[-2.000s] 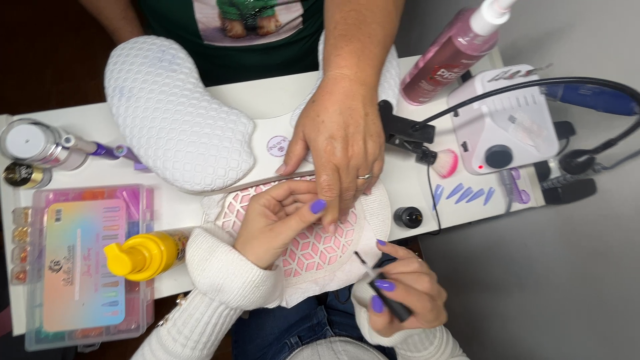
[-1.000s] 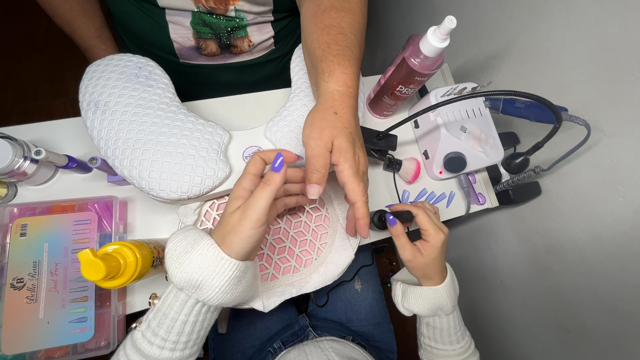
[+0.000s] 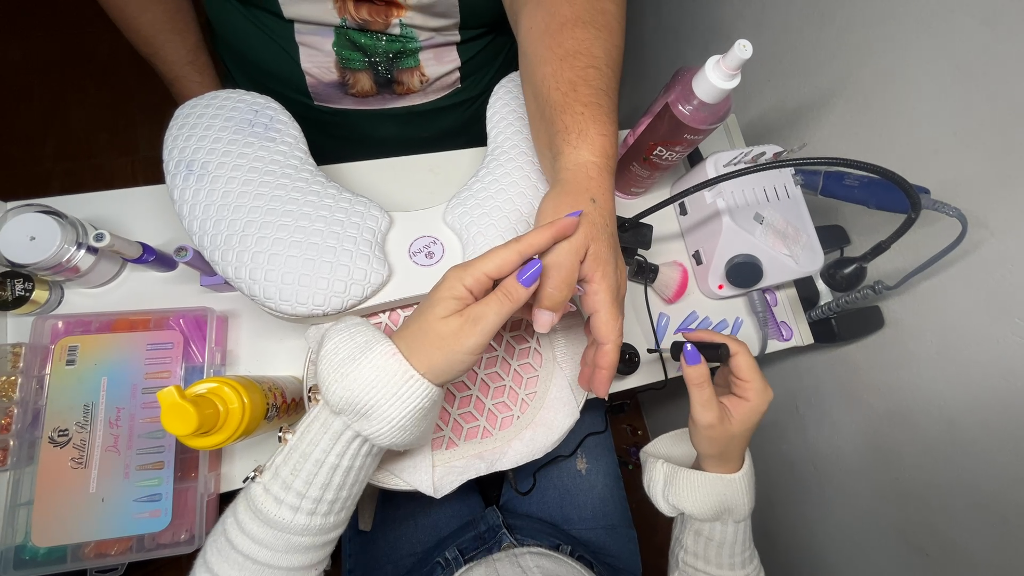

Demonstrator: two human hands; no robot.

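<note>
My left hand (image 3: pixel 480 300) holds the other person's hand (image 3: pixel 580 264), its fingers lying across the back of that hand near the knuckles. Below them lies a white paper towel (image 3: pixel 488 460) over a pink and white patterned pad (image 3: pixel 488 384). My right hand (image 3: pixel 724 392) pinches the black cap of a small brush (image 3: pixel 704 352). The brush end points left, toward a small black bottle (image 3: pixel 629 359) beside the other person's fingertips. Several purple nail tips (image 3: pixel 696 322) lie just above my right hand.
A quilted white armrest (image 3: pixel 276 208) stands across the table. At the right are a pink spray bottle (image 3: pixel 676 120), a white nail drill unit (image 3: pixel 744 228), a cable arm and a pink-tipped brush (image 3: pixel 668 280). A yellow pump bottle (image 3: pixel 216 412) and a plastic case (image 3: pixel 112 432) stand left.
My right hand, with the brush, has moved right, away from the other person's hand to beside the black bottle. The other person's hand now hangs with its fingers pointing down.
</note>
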